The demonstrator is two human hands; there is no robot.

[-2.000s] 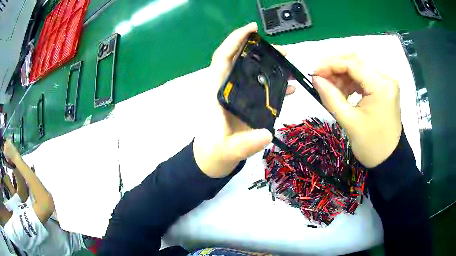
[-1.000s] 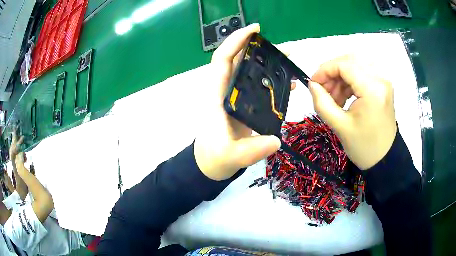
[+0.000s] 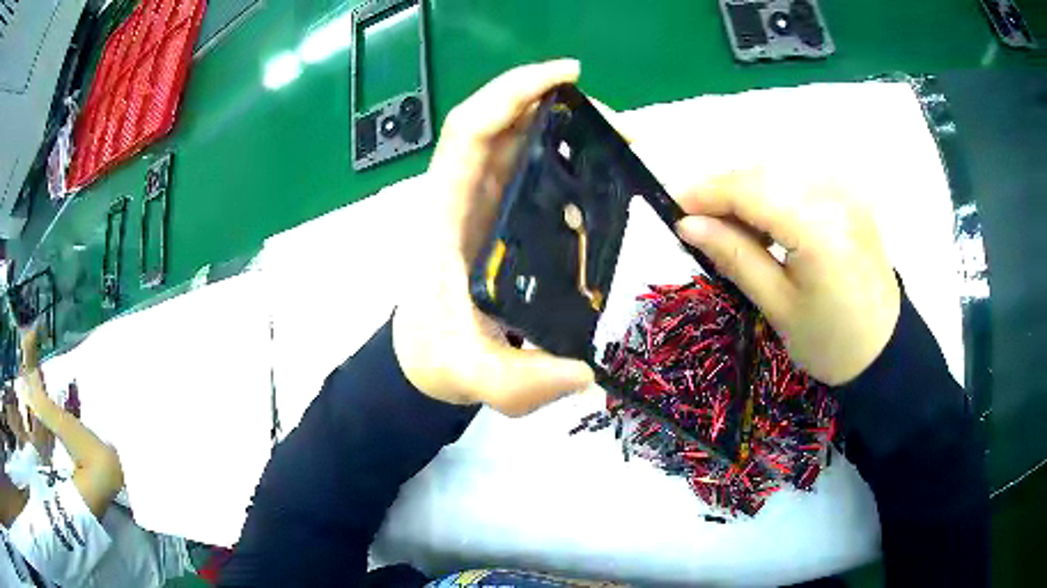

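Note:
A black phone middle frame (image 3: pixel 549 230) is held tilted above the white sheet, its inner side with a gold flex cable (image 3: pixel 583 258) facing me. My left hand (image 3: pixel 488 276) grips its solid end, thumb on the lower edge, fingers around the far side. My right hand (image 3: pixel 792 270) has thumb and fingertips pressed on the upper right long edge; whether a small part is between them is hidden. A pile of thin red-and-black side keys (image 3: pixel 677 356) lies below, partly seen through the frame's window.
More grey frames lie on the green belt, one at the top centre (image 3: pixel 392 132) and one farther right (image 3: pixel 781 25). A red tray (image 3: pixel 138 86) lies at the upper left. Another person's arm (image 3: pixel 75 436) reaches in at the left, hand at a frame.
The held frame has moved slightly left and turned, showing more of its window. My right fingertips have moved down and left onto its edge. The belt frames have shifted left.

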